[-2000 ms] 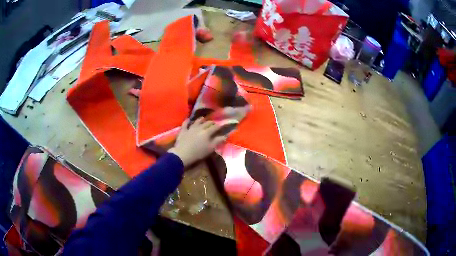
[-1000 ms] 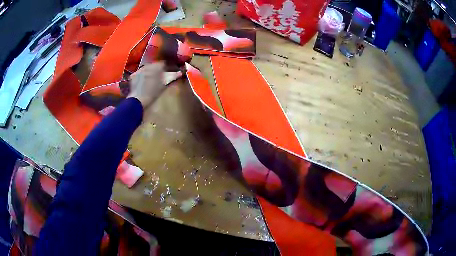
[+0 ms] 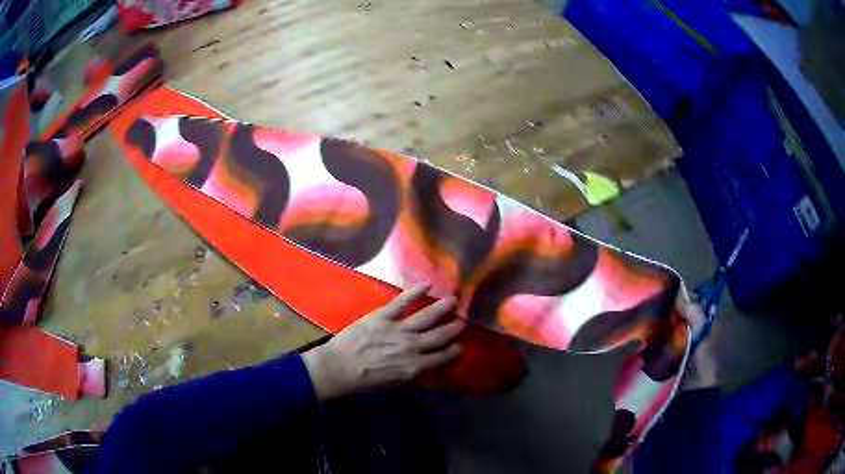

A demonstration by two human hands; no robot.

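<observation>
A long printed panel in brown, pink, orange and white lies across the table and past its edge. An orange strip shows beneath it. My left hand holds the panel's near edge, fingertips on the print; its thumb is not clearly visible. My right hand, partly hidden and blurred, is at the panel's right end, where the fabric bends down. It holds blue-handled scissors, blades pointing up and right. Whether it also grips the fabric is unclear.
The worn wooden table has a yellow-white scrap at its right corner. Orange and printed pieces lie left. A deep blue bin stands right. A crumpled red-brown heap is lower right.
The view has swung right. My left hand has left the far pile and come onto the panel's near edge. My right hand and the scissors have come into view, and the panel lies flatter.
</observation>
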